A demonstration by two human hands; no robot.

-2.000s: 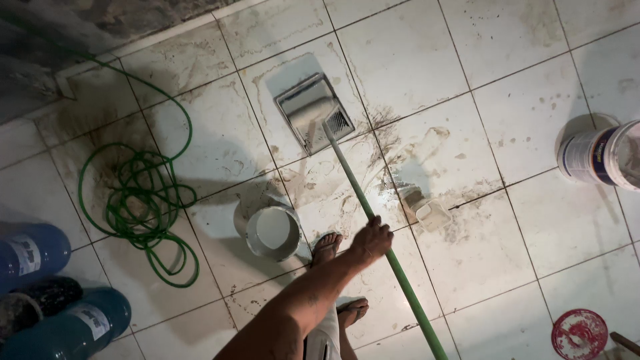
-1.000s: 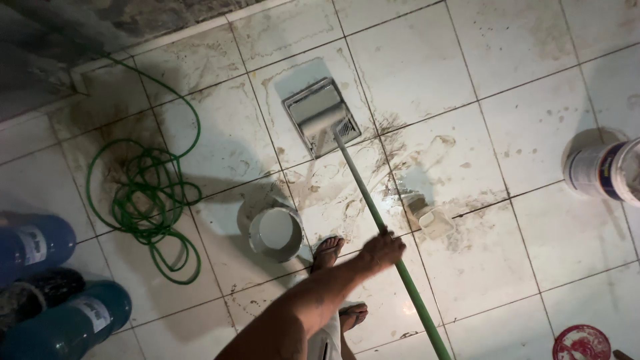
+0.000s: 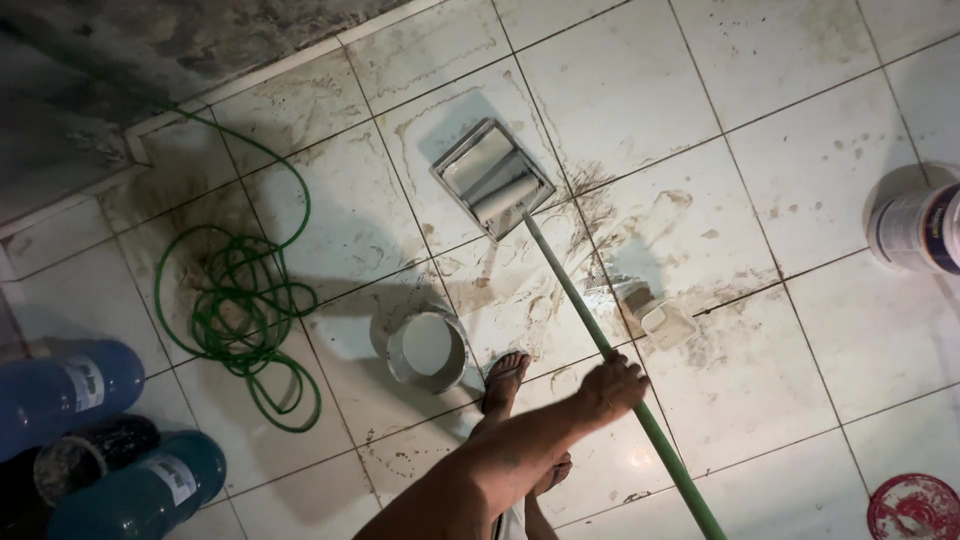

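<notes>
My left hand [image 3: 613,386] is closed around the green pole [image 3: 577,304] of a paint roller. At the pole's far end the roller head [image 3: 508,196] lies in the lower part of a paint tray [image 3: 471,174], which holds pale paint. The tray rests on the tiled floor, tilted in the view. My right hand is out of view, and the pole's near end runs past the bottom edge. A round bucket of whitish paint [image 3: 427,343] stands left of my front foot.
A tangled green hose [image 3: 240,307] lies at left, near blue and teal bottles [image 3: 150,487]. A small square plastic container [image 3: 667,324] sits right of the pole. At far right are a paint bucket [image 3: 911,229] and a red lid [image 3: 915,510]. A wall borders the upper left.
The roller head has moved down the tray toward its near end. My left hand still grips the pole.
</notes>
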